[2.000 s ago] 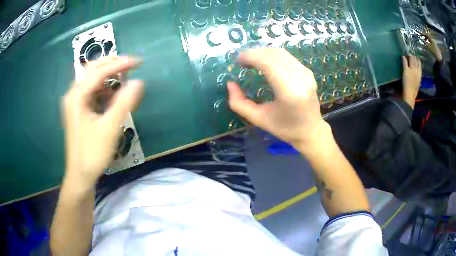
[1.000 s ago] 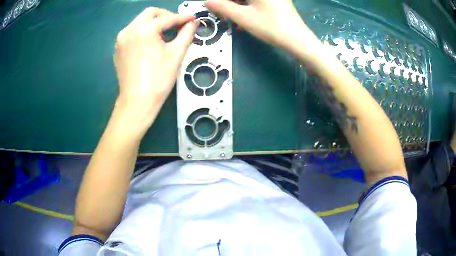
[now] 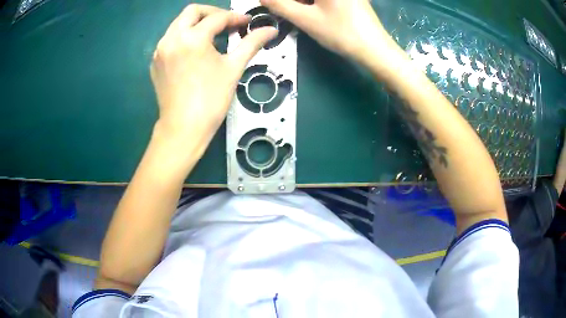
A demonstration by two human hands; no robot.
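A silver-white metal plate (image 3: 260, 120) lies lengthwise on the green surface, its near end close to the front edge. It has three round openings with inner rings; the middle and near ones are uncovered. My left hand (image 3: 197, 68) is at the far opening, thumb and forefinger over its ring. Whether a small part is between these fingers cannot be told. My right hand (image 3: 338, 25) reaches over the plate's far end; its fingertips are partly hidden or cut off by the top edge. A clear tray (image 3: 537, 124) with rows of round pockets lies right, partly behind my right forearm.
The green bench (image 3: 93, 112) has its front edge just before my body. Silver plates with round shapes show at the far left (image 3: 28, 6) and far right (image 3: 540, 40). A person's arm (image 3: 560, 164) and dark clothing are at the right edge. A foot shows on the floor at lower left.
Two seconds ago my right hand was over the tray and the plate appeared further left and tilted. Since one second ago the plate has shifted slightly up and right in view; both hands stay at its far end.
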